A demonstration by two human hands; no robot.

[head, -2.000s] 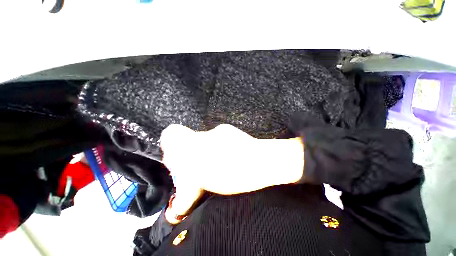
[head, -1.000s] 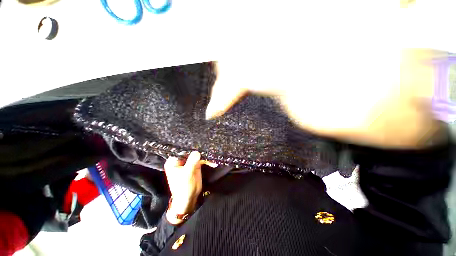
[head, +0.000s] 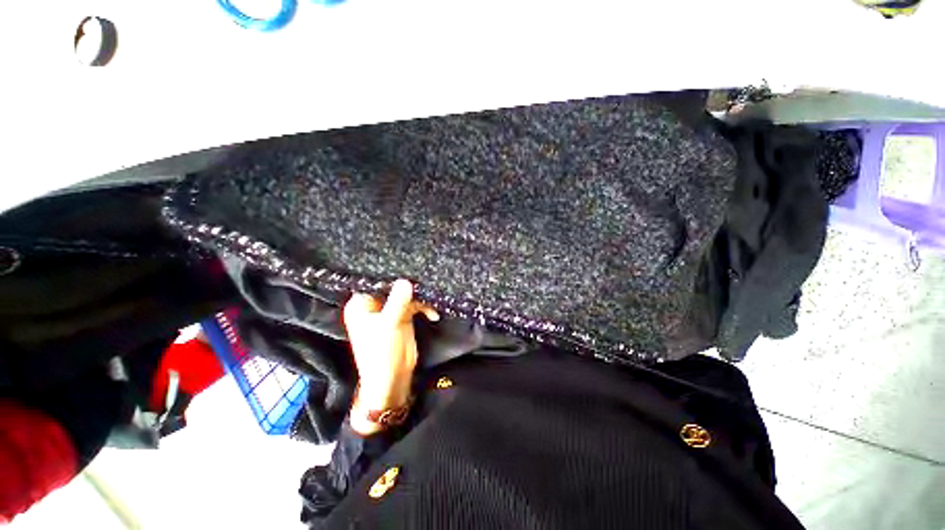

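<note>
The dark speckled tweed garment (head: 497,197) lies across my lap, against the edge of the white table. A narrow braid trim (head: 249,246) with white flecks runs along its near edge. My left hand (head: 383,352) pinches the trimmed edge near the middle, thumb and fingers at the braid. Smooth dark lining (head: 295,302) shows under the edge. My right hand is out of the picture. No needle or thread can be made out.
The white table (head: 414,62) holds blue scissor handles (head: 259,12), cut off at the top, and a small dark-edged ring (head: 96,41). A purple stool (head: 876,197) is at right. A blue basket (head: 264,383) and a person's red sleeve (head: 36,455) are at lower left.
My right hand was over the garment, then swept right in a blur, and is now out of view. The trimmed edge on the right is uncovered. My left hand still holds the edge.
</note>
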